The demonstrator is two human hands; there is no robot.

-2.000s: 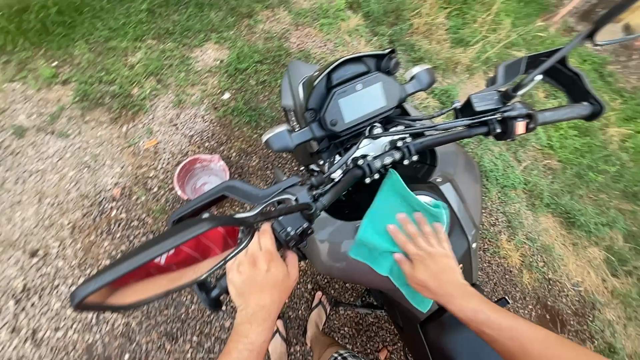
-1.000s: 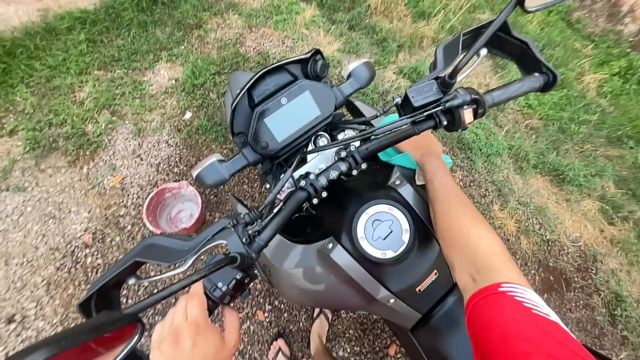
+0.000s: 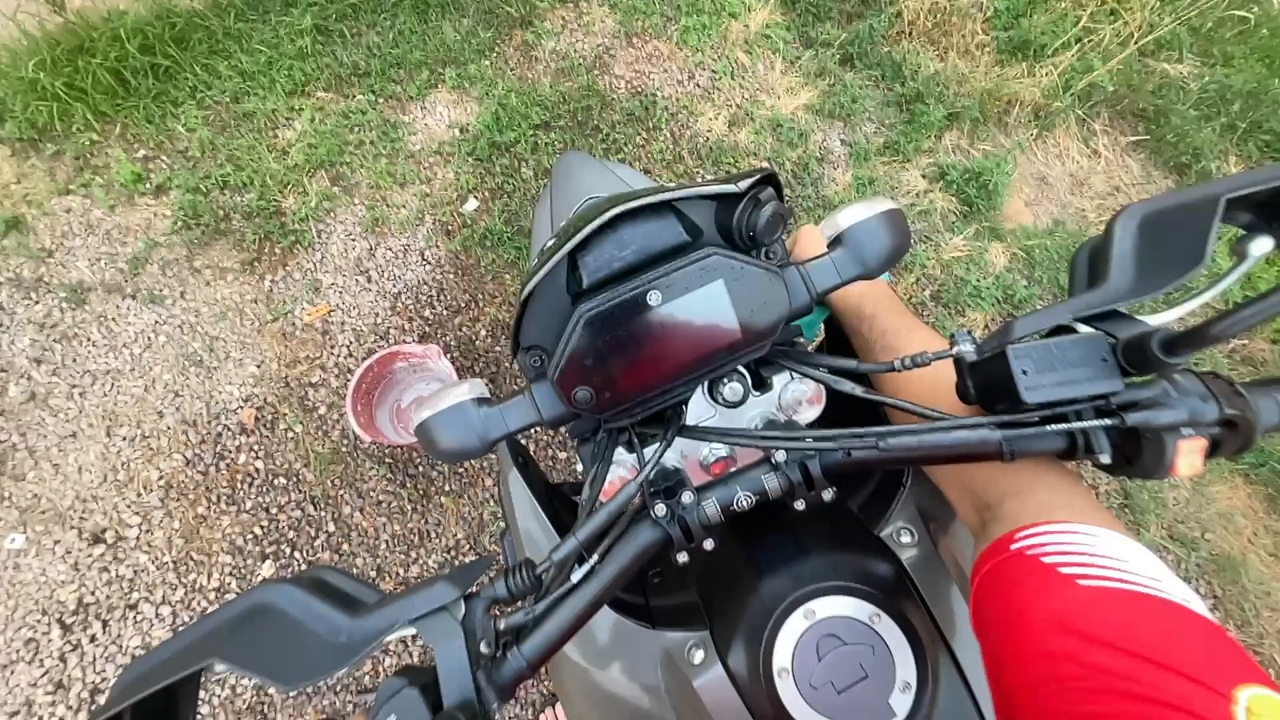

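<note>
My right arm, in a red sleeve, passes beneath the handlebar (image 3: pixel 890 450) of a motorcycle. Only a part of my right hand (image 3: pixel 808 245) shows, behind the right turn signal (image 3: pixel 868 240) and beside the instrument display (image 3: pixel 670 340). A bit of teal cloth (image 3: pixel 812 322) shows by the wrist; the fingers and their hold on it are hidden. My left hand is out of view. Below the handlebar lies the grey fuel tank with its round fuel cap (image 3: pixel 845 660).
A reddish bucket (image 3: pixel 385 392) with a whitish inside stands on the gravel, left of the left turn signal (image 3: pixel 452 420). Black handguards (image 3: pixel 300 620) stick out at both handlebar ends. Cables (image 3: pixel 640 480) run across the bar. Grass grows in front.
My right hand has gone from the tank, under the handlebar, to beside the instrument display. My left hand, at the left grip one second ago, has left the view. The view has moved toward the front.
</note>
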